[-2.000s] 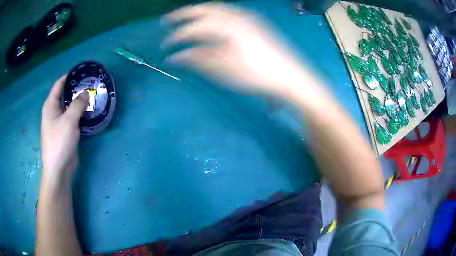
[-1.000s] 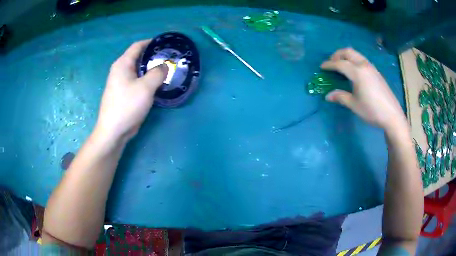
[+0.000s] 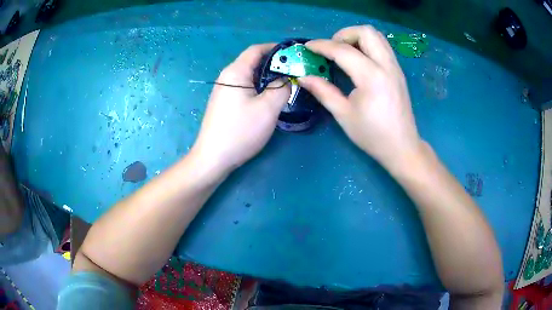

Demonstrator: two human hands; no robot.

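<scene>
The round black housing (image 3: 295, 121) is open side up at the upper middle of the mat. My left hand (image 3: 248, 109) holds it from the left, thumb at the white and yellow part (image 3: 294, 92) in its middle. My right hand (image 3: 369, 91) grips the right end of a half-moon green circuit board (image 3: 298, 60) over the housing's upper half; whether the board is fully seated cannot be told. A thin dark wire (image 3: 224, 84) runs out to the left across my left hand. My right fingers and palm hide the housing's right side.
Another green board (image 3: 408, 45) lies on the blue-green mat (image 3: 339, 242) beyond my right hand. More black housings (image 3: 512, 28) stand on the dark strip. Trays of boards show at the right (image 3: 538, 248) and left edges. A red-lined box with boards (image 3: 187, 284) is below the table edge. Someone's arm shows far left.
My right hand has brought the green board from the right to the housing, over its upper half. The view has shifted; the green-handled tool no longer shows.
</scene>
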